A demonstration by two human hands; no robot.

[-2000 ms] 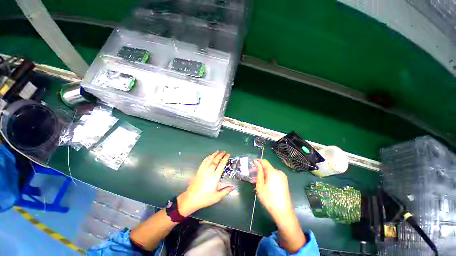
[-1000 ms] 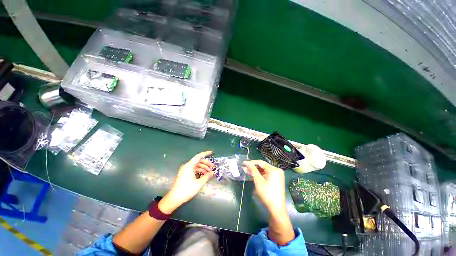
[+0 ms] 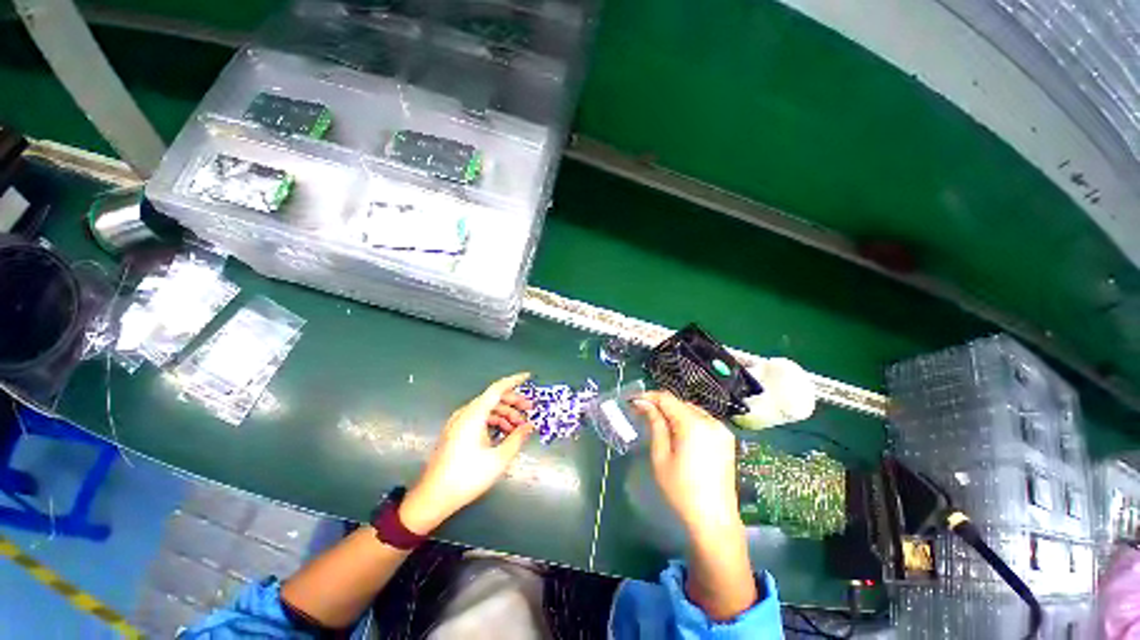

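A loose cluster of small purple-white components lies on the dark-green bench at the centre. My left hand is at the left side of the cluster, fingers curled with the tips touching its edge; whether it grips any pieces cannot be told. My right hand pinches a small clear bag with a white label by its right edge. The bag is just right of the cluster and looks nearly empty.
Stacked clear trays with boards stand behind left. Clear bags and a black round tub lie left. A black fan, a white jar, green boards, soldering equipment and tray stacks are right.
The components now lie spread beside my left hand, apart from the bag. My right hand has drawn the bag slightly right. The view has shifted, and a pink sleeve shows at the right edge.
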